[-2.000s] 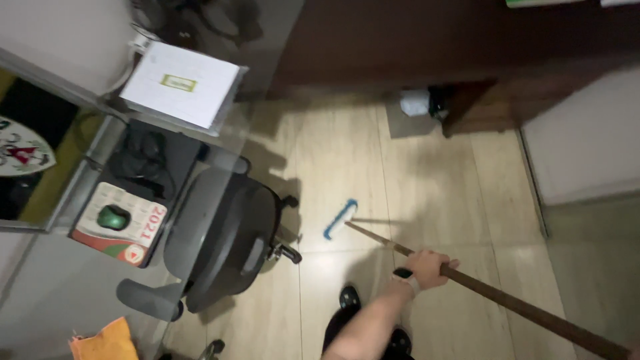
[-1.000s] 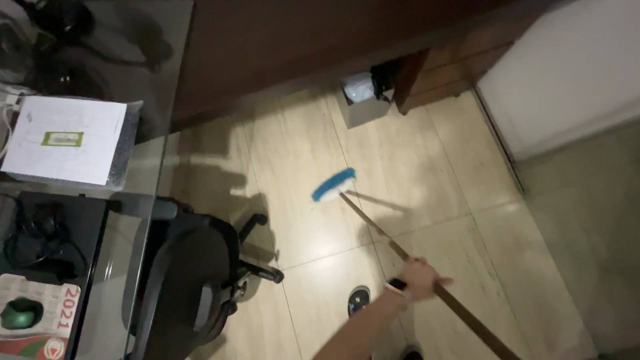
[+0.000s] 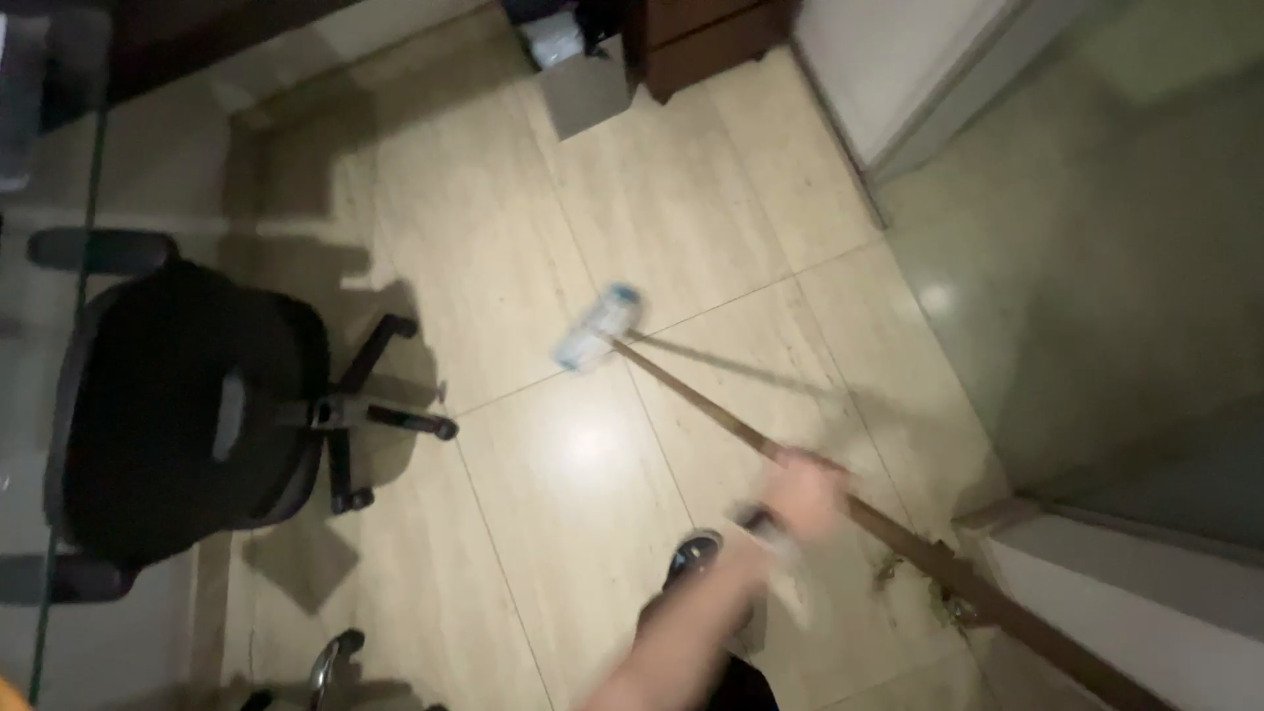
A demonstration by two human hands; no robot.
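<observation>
My left hand [image 3: 805, 494], blurred and with a watch on the wrist, is closed around the brown handle [image 3: 706, 400] of a broom. The handle runs from the lower right corner up to a blue-and-white broom head [image 3: 598, 328], which is at the tiled floor and blurred by motion. Beside the handle, past my hand, a small heap of debris [image 3: 948, 592] lies on the floor near a wall corner. My right hand is not in view.
A black swivel chair [image 3: 197, 410] stands at the left by a glass desk edge [image 3: 94, 188]. A grey bin [image 3: 588, 89] sits beside a brown wooden cabinet [image 3: 706, 39]. Glass panelling [image 3: 1106, 257] borders the right. My shoe [image 3: 695, 553] is below the broom head.
The view has shifted, with the desk now mostly out at the left. The broom head has moved away from the bin, closer to my feet. My left hand has stayed on the handle.
</observation>
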